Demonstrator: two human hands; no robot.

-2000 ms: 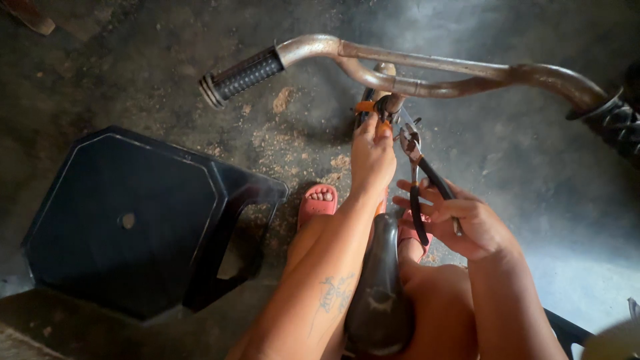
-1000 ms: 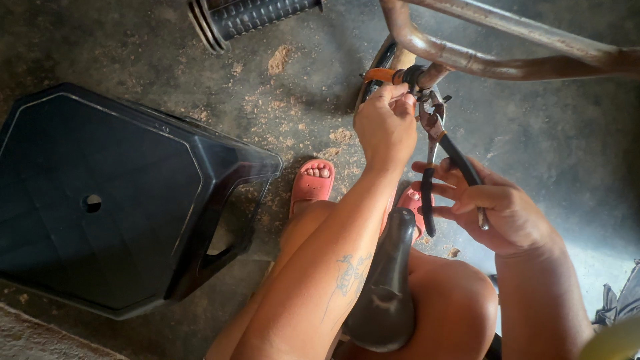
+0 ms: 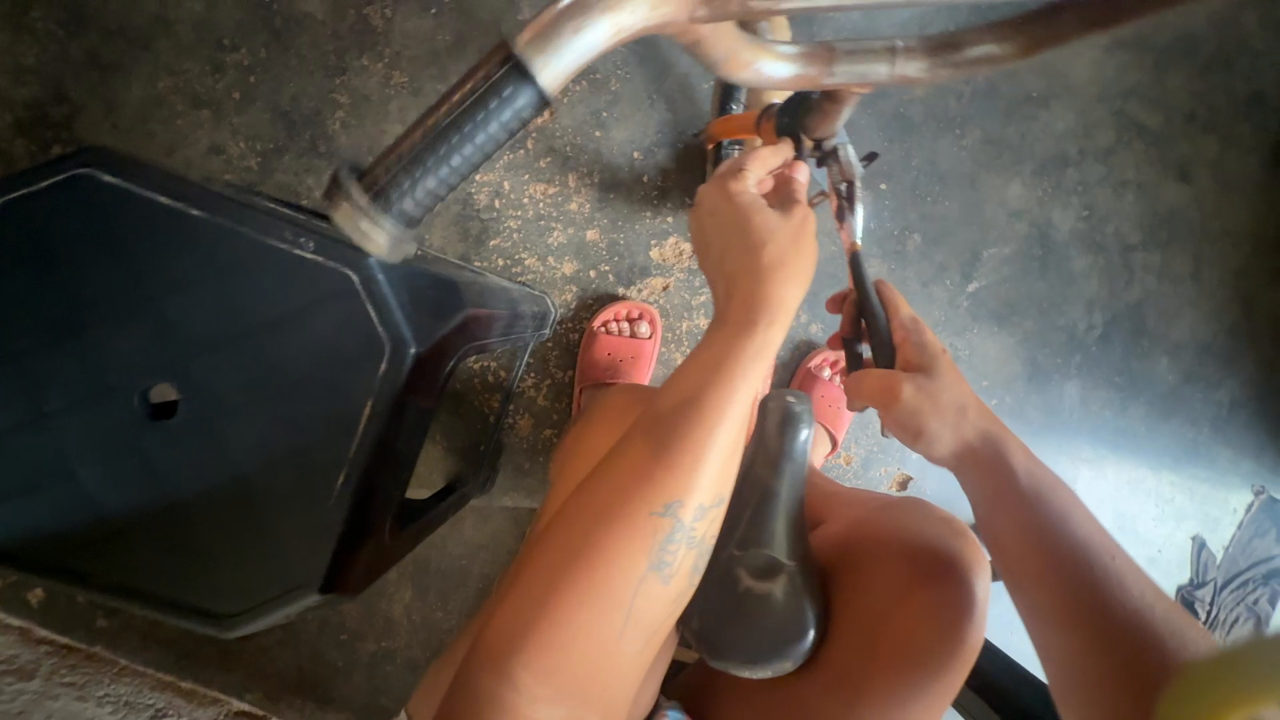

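Note:
My left hand (image 3: 757, 235) pinches something small and dark at the bicycle's head tube, just below the rusty handlebar (image 3: 800, 62); the fingers hide most of it. My right hand (image 3: 915, 380) is closed around the black handles of a pair of pliers (image 3: 868, 300). The pliers point up, with their metal jaws at the small parts beside the head tube; whether they bite on anything is unclear. An orange part (image 3: 733, 127) of the frame shows left of the stem. Between my legs is the black bicycle saddle (image 3: 765, 560).
A black plastic stool (image 3: 200, 400) stands on the left, partly under the handlebar's black grip (image 3: 455, 145). My feet in pink sandals (image 3: 617, 355) rest on the concrete floor, with crumbs scattered about. A grey cloth (image 3: 1235, 570) lies at the far right.
My right hand has closed its fingers more tightly around the pliers' handles, which have come together. The handlebar has swung in view. My left hand stays at the head tube.

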